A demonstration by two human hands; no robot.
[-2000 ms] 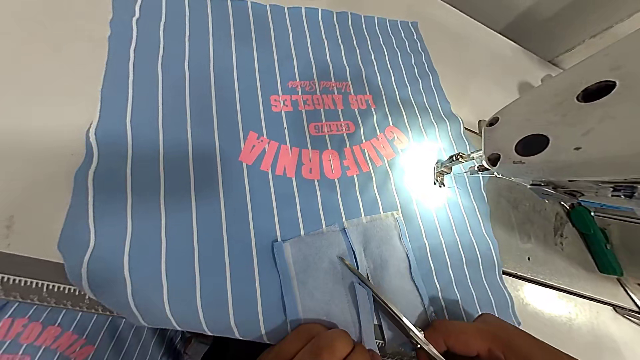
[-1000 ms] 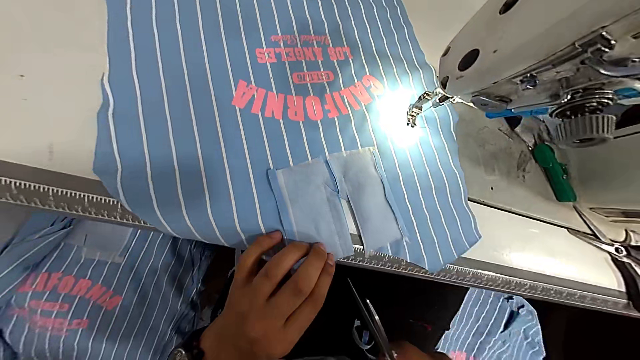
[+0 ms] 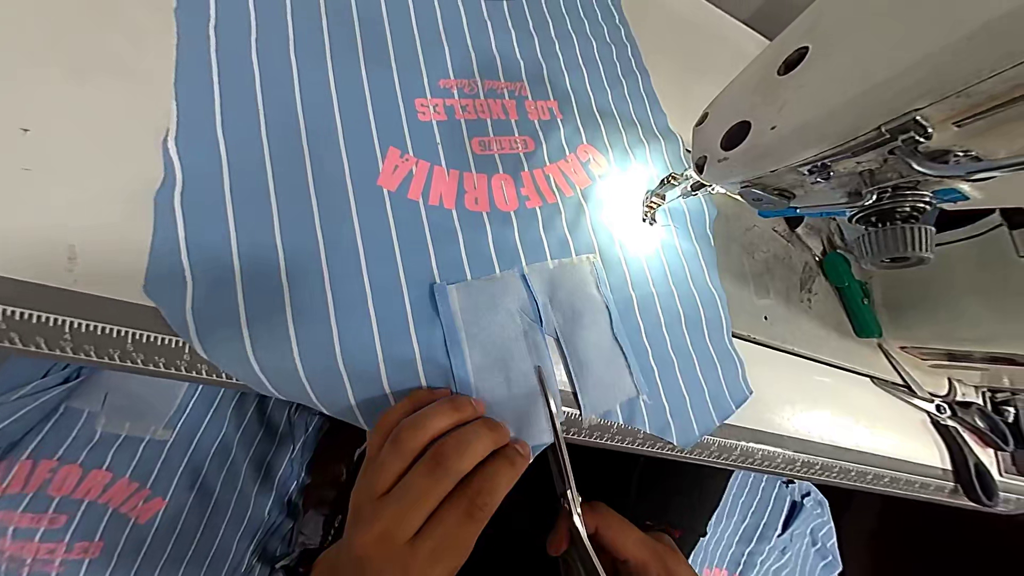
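A blue, white-striped fabric panel (image 3: pixel 320 200) with pink print lies over the table edge under the sewing machine's lamp. Two pale blue placket pieces (image 3: pixel 500 336) are on its lower part, with a slit between them. My left hand (image 3: pixel 436 480) presses the lower edge of the left piece, fingers spread over the cloth. My right hand (image 3: pixel 620 544) grips a pair of metal scissors (image 3: pixel 564 472), whose tips lie on the left placket piece beside the slit. The scissors' handles are partly cut off by the frame's bottom.
The sewing machine head (image 3: pixel 864 104) stands at the right. Below it are a green-handled screwdriver (image 3: pixel 852 294) and thread snips with black handles (image 3: pixel 952 424). A ruler strip (image 3: pixel 96 340) runs along the table edge. More striped pieces hang at lower left (image 3: pixel 216 472) and lower right (image 3: pixel 768 520).
The scissors have moved from below the cloth up onto the left placket piece since one second ago. My left hand stays at the cloth's lower edge.
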